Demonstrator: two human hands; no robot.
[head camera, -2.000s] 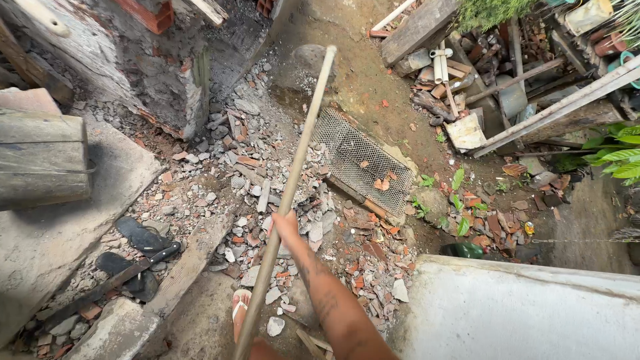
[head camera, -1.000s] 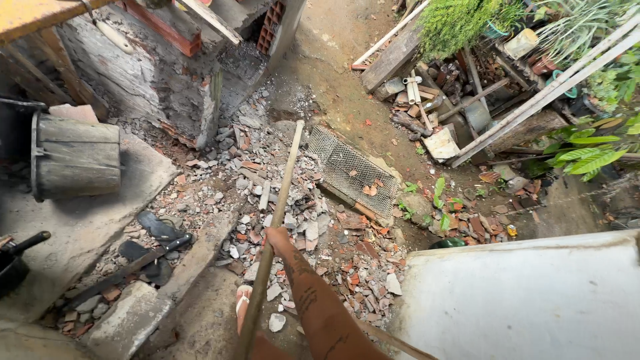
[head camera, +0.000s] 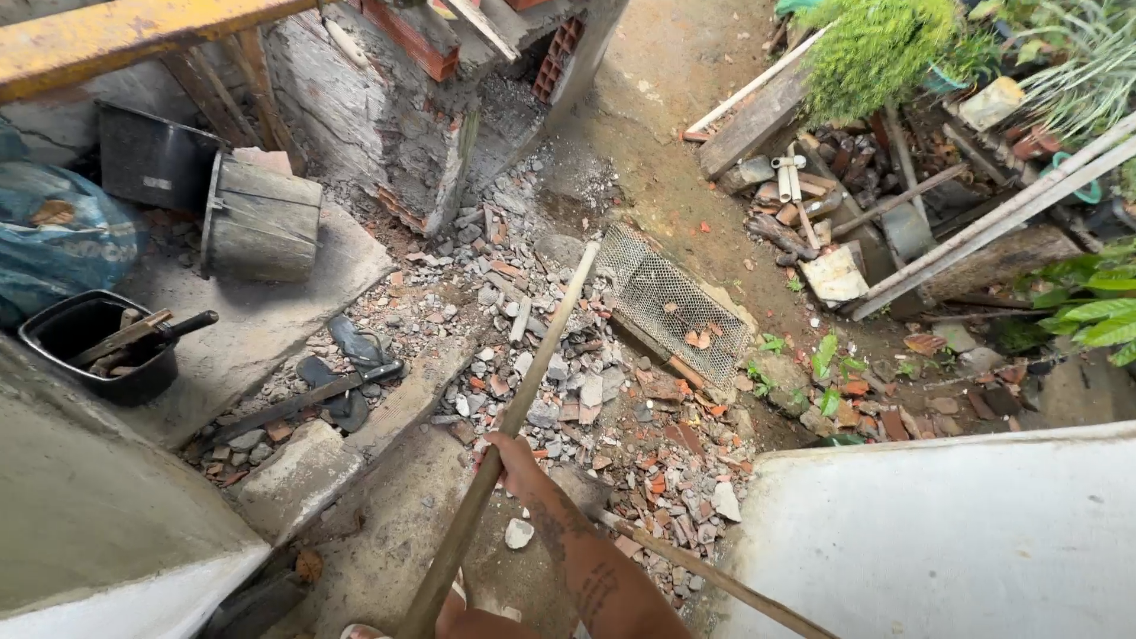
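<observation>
My right hand (head camera: 508, 461), on an arm that enters from the bottom edge, is closed round a long wooden pole (head camera: 532, 373). This pole slants from the bottom edge up to the rubble, its pale far end beside the upper left corner of a wire mesh panel (head camera: 679, 306). Broken brick and concrete rubble (head camera: 577, 382) lies under and around it. A second wooden handle (head camera: 710, 572) runs from the bottom right up to the rubble near my right wrist; what it joins is partly hidden by the arm. My left hand is out of view.
On the left are a grey bucket (head camera: 266, 217), a black tub of tools (head camera: 102, 351), flip-flops (head camera: 355, 351) and a machete (head camera: 302, 399) on a concrete ledge. A white wall (head camera: 932, 541) borders the lower right. Scrap wood (head camera: 896, 213) and plants (head camera: 874, 53) stand at upper right.
The pole's far end has come back from beyond the mesh panel to beside its upper left corner, my right hand still round the pole. The view now takes in more of the left side.
</observation>
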